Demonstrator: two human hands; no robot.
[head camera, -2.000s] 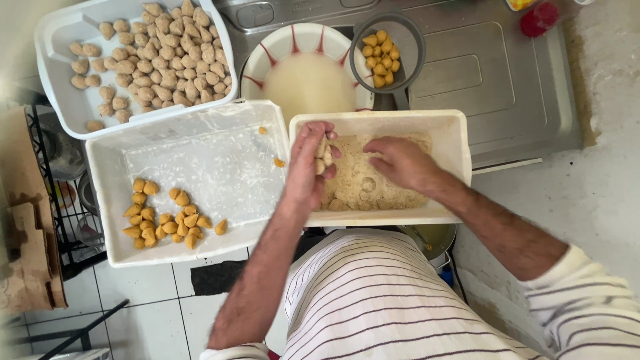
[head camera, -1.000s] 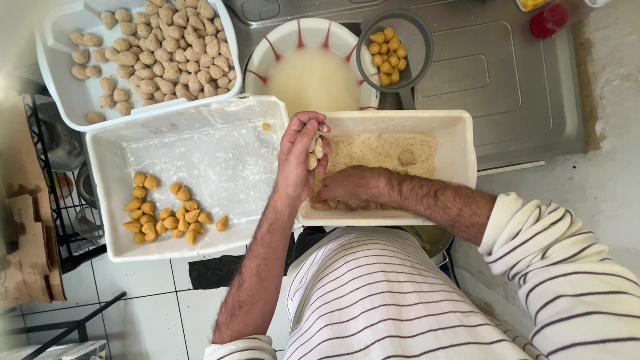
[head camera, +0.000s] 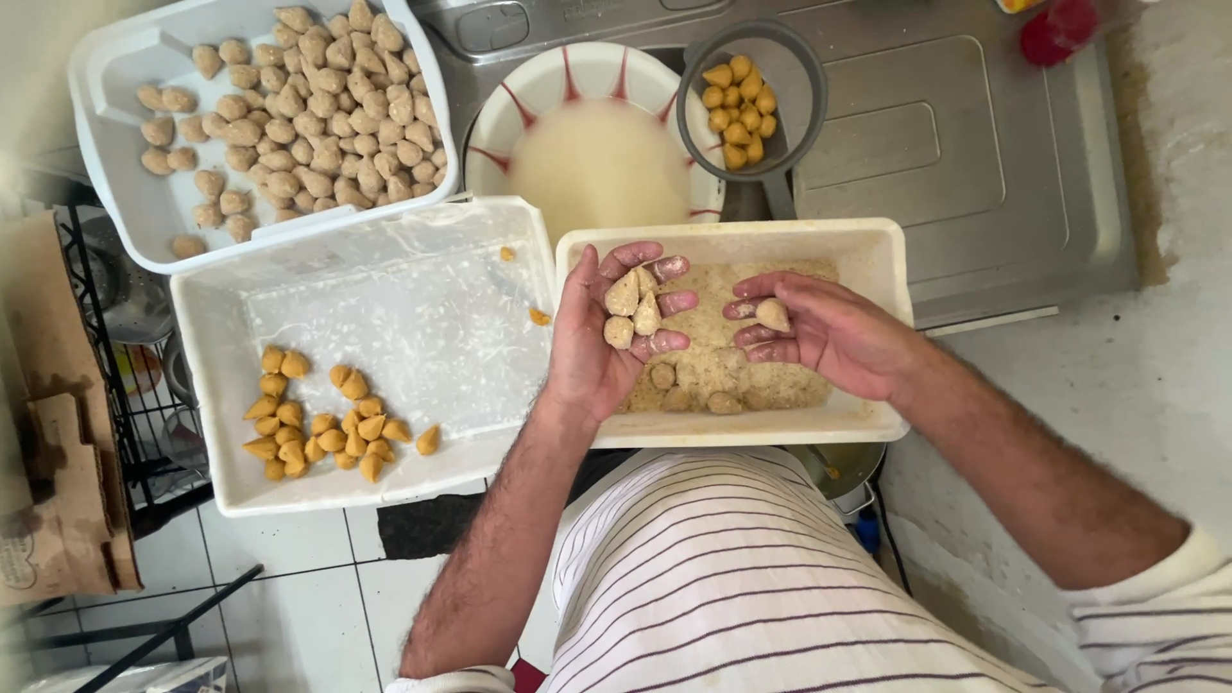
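Note:
My left hand (head camera: 611, 332) is palm up over the left part of a cream plastic tub (head camera: 890, 289), cupping several crumb-coated dough drops (head camera: 621, 295). One more coated drop (head camera: 772, 315) rests on the fingers of my right hand (head camera: 818, 332), over the same tub. Breadcrumbs (head camera: 707, 322) cover the tub's bottom, with several coated pieces (head camera: 724, 402) lying in them near the front wall. Left of it, a white plastic tub (head camera: 385, 486) contains uncoated orange-yellow dough drops (head camera: 330, 440).
A bluish-white tub (head camera: 115, 207) full of coated drops (head camera: 327, 154) stands at the upper left. Behind the tubs is a bowl of cloudy liquid (head camera: 597, 164). A grey strainer (head camera: 818, 96) with uncoated drops lies on the steel sink top (head camera: 962, 173). Cardboard (head camera: 72, 481) is at far left.
My right hand has come up out of the crumbs, where it was a second ago, and now has a coated drop on its fingers. The fingers of my left hand have spread around its drops.

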